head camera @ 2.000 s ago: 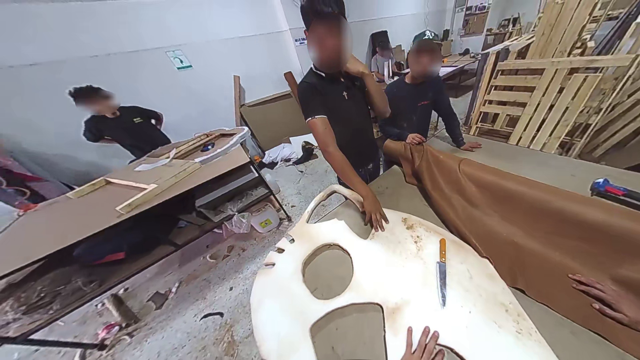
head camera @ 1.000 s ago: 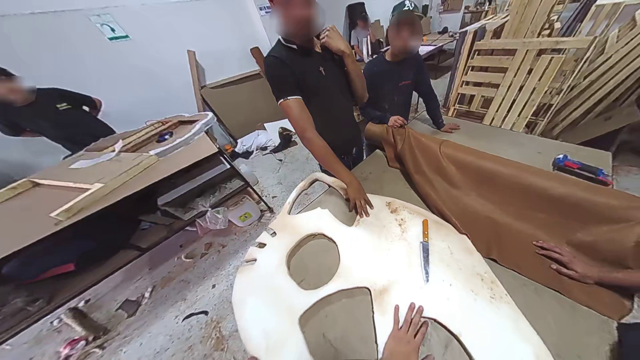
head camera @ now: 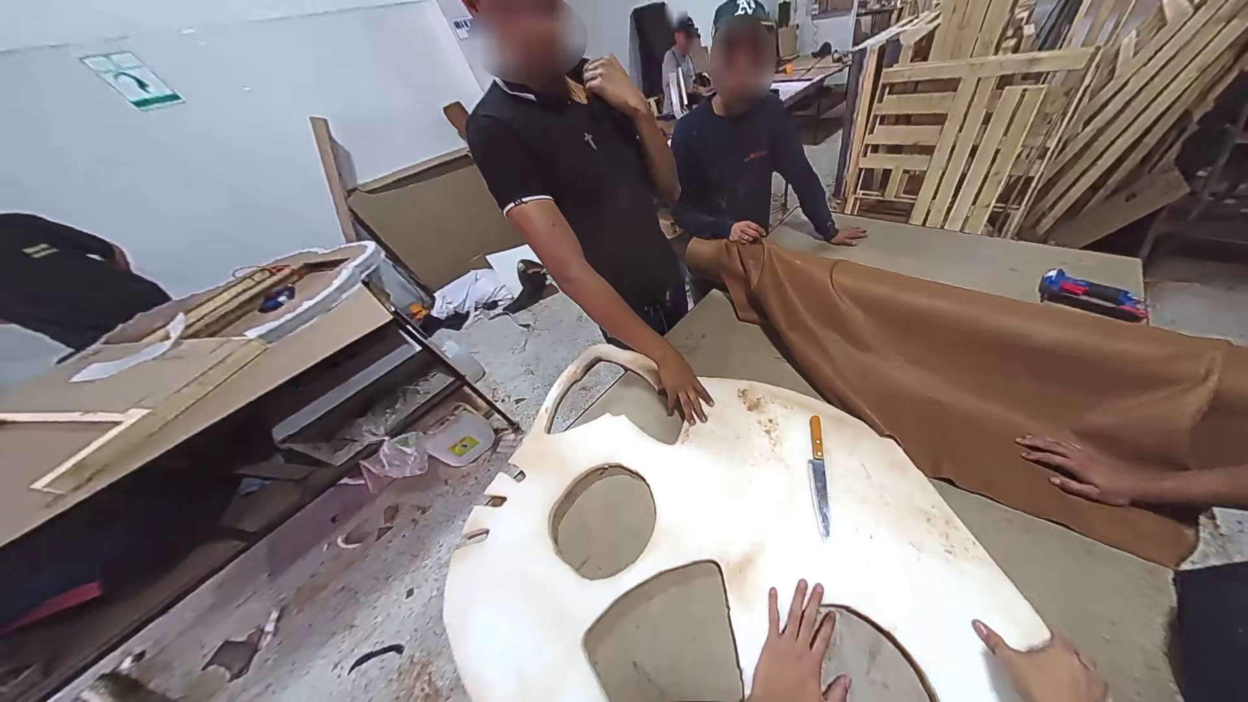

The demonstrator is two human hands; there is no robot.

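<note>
A large cream-coloured foam-like sheet (head camera: 682, 507) with round and curved cutouts lies on the table. My left hand (head camera: 799, 648) rests flat on it beside a cutout at the lower middle, fingers spread. At the sheet's lower right edge is my right hand (head camera: 1043, 668), thumb apart from the fingers and nothing seen in it; its fingertips are partly hidden. A knife (head camera: 819, 478) with an orange handle lies on the sheet above my left hand. Brown leather-like material (head camera: 955, 361) is spread along the table behind the sheet.
A person in a black polo (head camera: 585, 185) touches the sheet's far edge. Another person (head camera: 736, 166) leans on the table. A co-worker's hand (head camera: 1092, 468) lies on the brown material. A blue and red tool (head camera: 1092, 292), wooden pallets (head camera: 955, 136) and a workbench (head camera: 214, 409) stand around.
My right hand has come into view at the sheet's lower right edge. My left hand stays on the sheet, fingers spread. The view has shifted to the right.
</note>
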